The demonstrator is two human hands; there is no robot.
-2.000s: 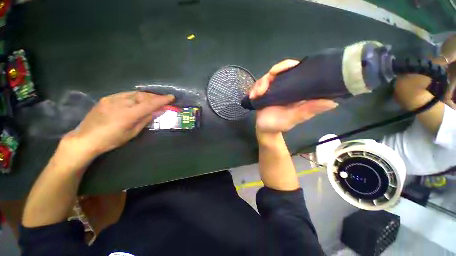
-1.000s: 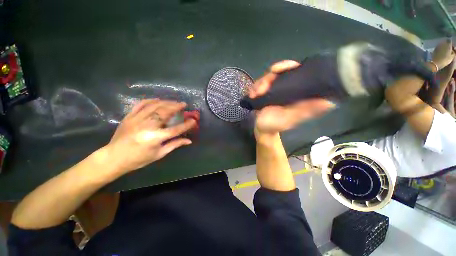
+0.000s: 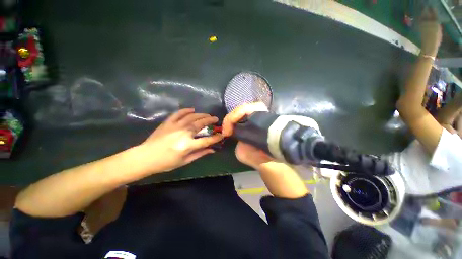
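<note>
My left hand (image 3: 177, 139) lies over a small electronic unit (image 3: 206, 131) on the dark bench mat, with its fingers around it. Only bits of green, white and red of the unit show between the fingers. My right hand (image 3: 248, 146) is closed around the black electric screwdriver (image 3: 257, 130), which has a pale tape band. The screwdriver's front end is at the unit's right side; its bit is hidden by my right hand. The round grey screw dish (image 3: 247, 91) lies just beyond my right hand, partly covered by it.
Part-assembled units (image 3: 30, 55) lie at the far left edge. A yellow scrap (image 3: 213, 39) is on the mat (image 3: 126, 45). A white portable fan (image 3: 366, 195) is at the lower right, partly behind the screwdriver cable (image 3: 349, 158). Another person's arm (image 3: 419, 101) reaches in at the right.
My right hand has brought the screwdriver left and nearer, from beside the dish to the unit at my left hand. My left hand has shifted right. The other person's arm has reached up toward the belt.
</note>
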